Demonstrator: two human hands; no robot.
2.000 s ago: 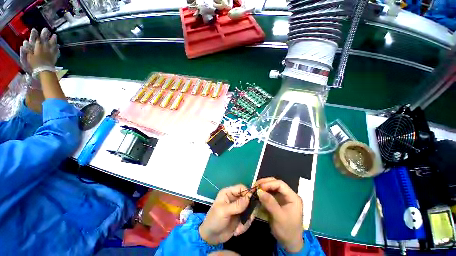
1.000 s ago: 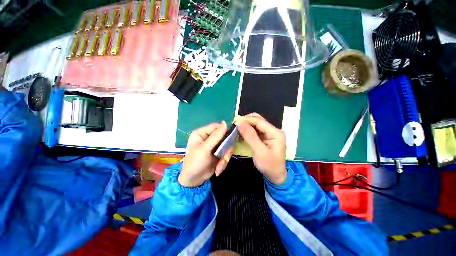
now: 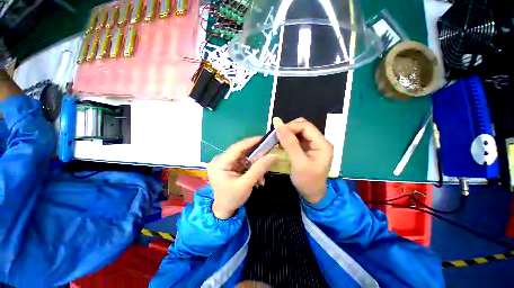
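My left hand (image 3: 235, 175) holds a small flat silver cell (image 3: 263, 145) with a dark edge, tilted up to the right. My right hand (image 3: 307, 157) has its thumb and finger at the cell's upper end. Both hands are bare and meet above the bench's front edge. Behind them lies the black pad sheet (image 3: 307, 98) with a pale border, bare at its lower right part. Dark stacked cells (image 3: 209, 90) with yellow edges and red leads lie at the back left of my hands.
A clear hood (image 3: 307, 53) hangs over the sheet. White strips (image 3: 239, 72), a pink sheet (image 3: 152, 64) with yellow-edged cells and a solder spool (image 3: 93, 122) are left. A tape roll (image 3: 410, 70), tweezers (image 3: 413, 145) and blue box (image 3: 463, 124) are right. A person's blue sleeve (image 3: 28, 135) is far left.
The view has tilted down since the first frame. The item in my hands first showed its black side and now shows a silver face, turned more towards the upper right.
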